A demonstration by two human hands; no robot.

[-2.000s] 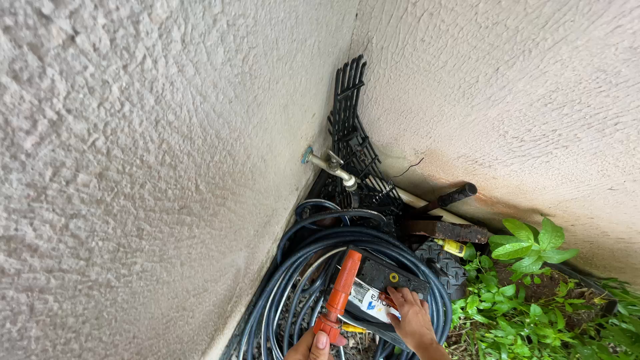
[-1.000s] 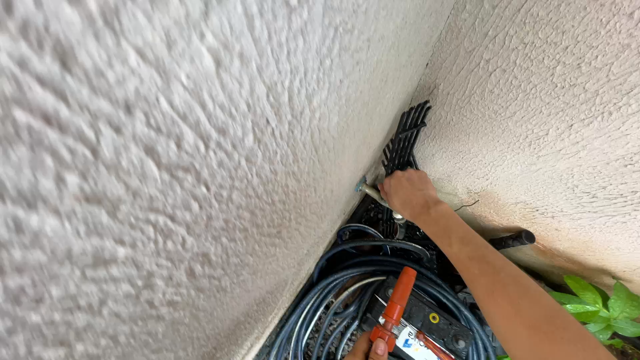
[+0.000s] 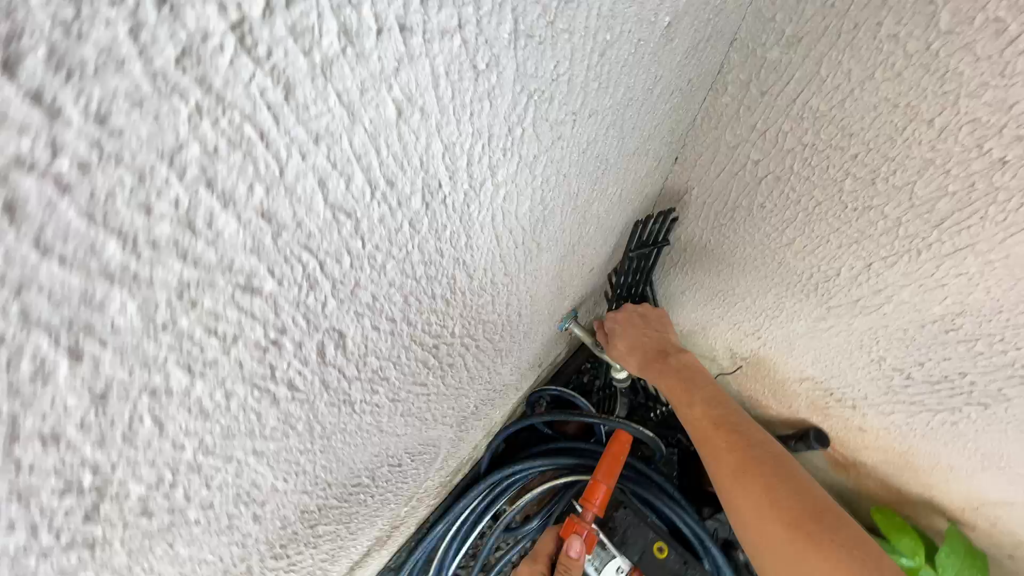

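My left hand point(image 3: 552, 554), at the bottom edge, holds an orange hose nozzle point(image 3: 606, 476) whose tapered end points up and to the right. Beneath it lies a coiled dark garden hose point(image 3: 512, 472). My right hand point(image 3: 640, 340) reaches in from the lower right and is closed at the upper side of a metal outdoor faucet point(image 3: 594, 346), which comes out of the left wall. The fingertips are mostly hidden, so the exact part gripped does not show. Right behind this hand stands a black plastic grid point(image 3: 644, 248).
Textured stucco walls point(image 3: 320, 240) meet in a corner behind the faucet. A black pipe end point(image 3: 806, 438) sticks out by the right wall. A dark object with a yellow ring point(image 3: 660, 550) lies on the hose coil. Green leaves point(image 3: 960, 552) show at the lower right.
My right hand was down beside the nozzle and the dark object two seconds ago; it has moved up to the faucet. My left hand has kept the nozzle. The view has shifted.
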